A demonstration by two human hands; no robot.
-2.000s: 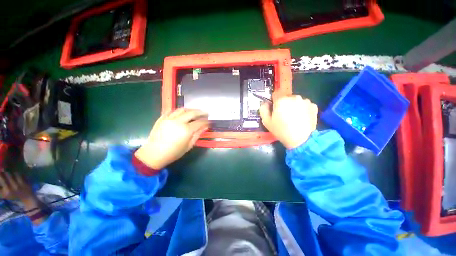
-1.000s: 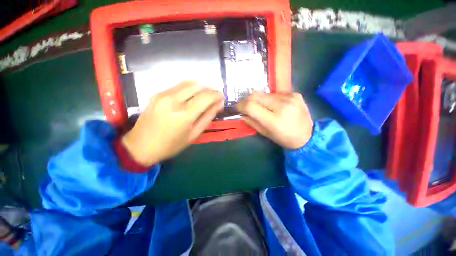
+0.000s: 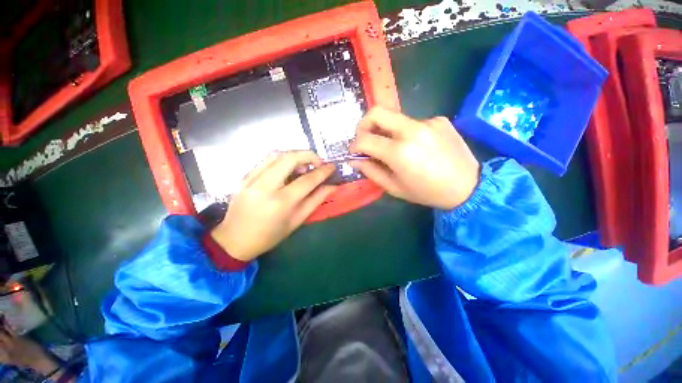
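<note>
An open-backed tablet lies in a red-orange foam frame (image 3: 153, 123) in front of me. Its silver battery (image 3: 239, 123) fills the left and middle, and the circuit board (image 3: 327, 112) is on the right. My left hand (image 3: 273, 202) rests over the lower edge of the battery, its thumb and fingers close together near the board's lower end. My right hand (image 3: 419, 161) is at the board's lower right, fingertips pinched around a thin, dark thing too small to name. The two hands' fingertips nearly meet. Whether my left fingertips hold anything is hidden.
A blue bin (image 3: 553, 112) with shiny bits stands to the right. Foam frames (image 3: 609, 149) stand beyond it, one holding a tablet. Another framed tablet (image 3: 56, 56) is at upper left. A black box (image 3: 19, 228) and a neighbouring person's hand (image 3: 22, 351) are at left.
The view has shifted and turned, so the framed tablet now appears tilted. My hands have come together at the board's lower end; two seconds ago my right hand was higher on the board.
</note>
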